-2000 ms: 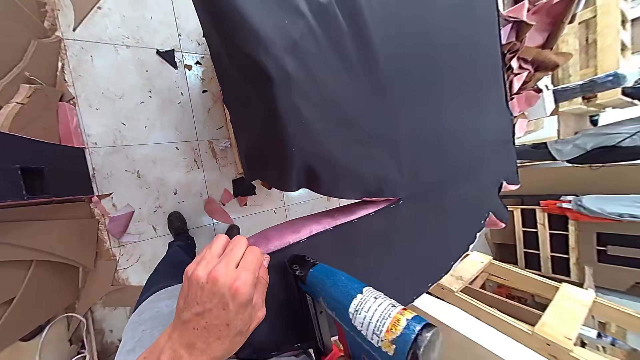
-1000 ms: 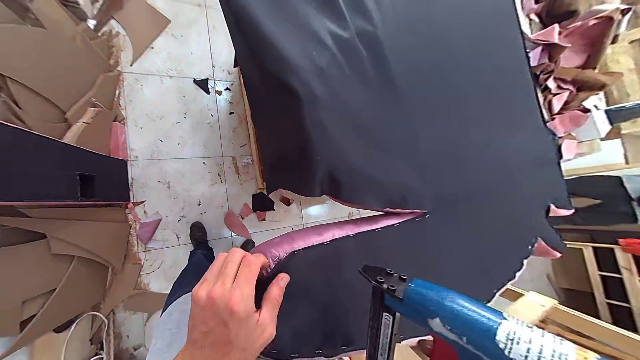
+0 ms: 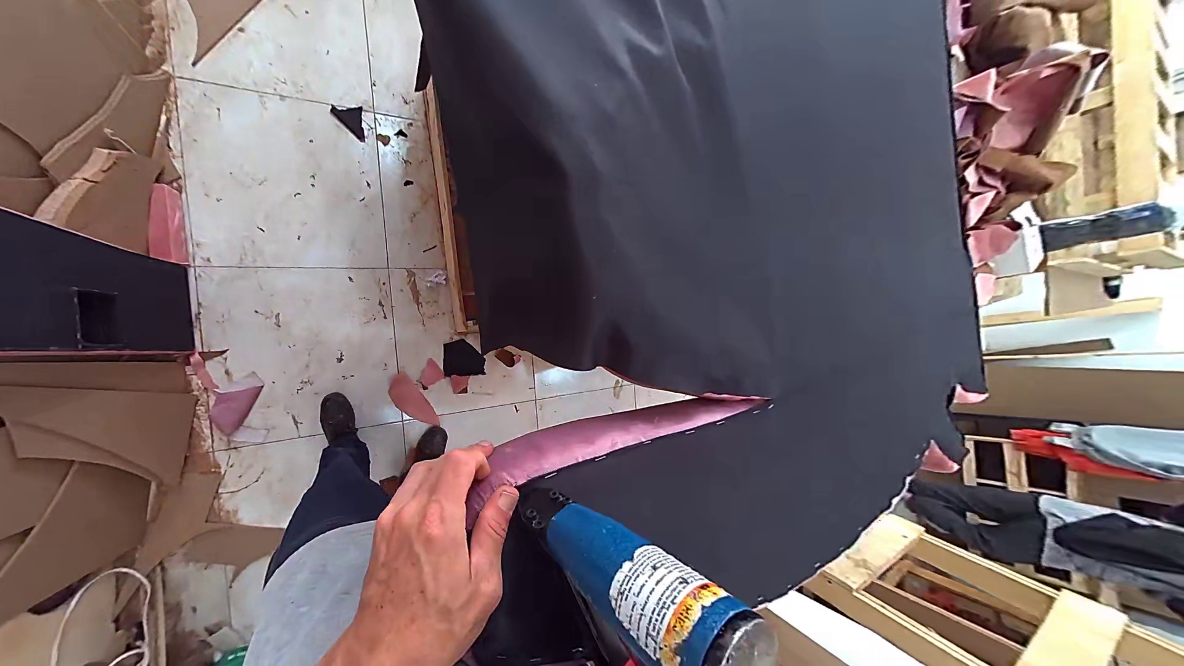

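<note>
My left hand [image 3: 435, 546] grips the folded pink edge [image 3: 573, 444] of the upholstery material, fingers over it and thumb at its near side. Beside the thumb, the black nose of a blue staple gun [image 3: 638, 583] rests at the edge of the black sheet [image 3: 675, 481]. A line of staples runs along the pink fold up to the slit's end. The wide black sheet [image 3: 814, 213] spreads beyond the slit. My right hand is out of view; what holds the staple gun is hidden.
Brown cut sheets [image 3: 83, 490] and a black panel [image 3: 102, 287] lie at the left. Scraps litter the tiled floor [image 3: 287, 213]. A wooden frame [image 3: 971, 592] stands at the lower right, with pink and brown offcuts [image 3: 1027, 102] above it.
The staple gun moved right, away from my left hand, by one second ago; now its nose is back beside the thumb. My left hand keeps hold of the pink edge.
</note>
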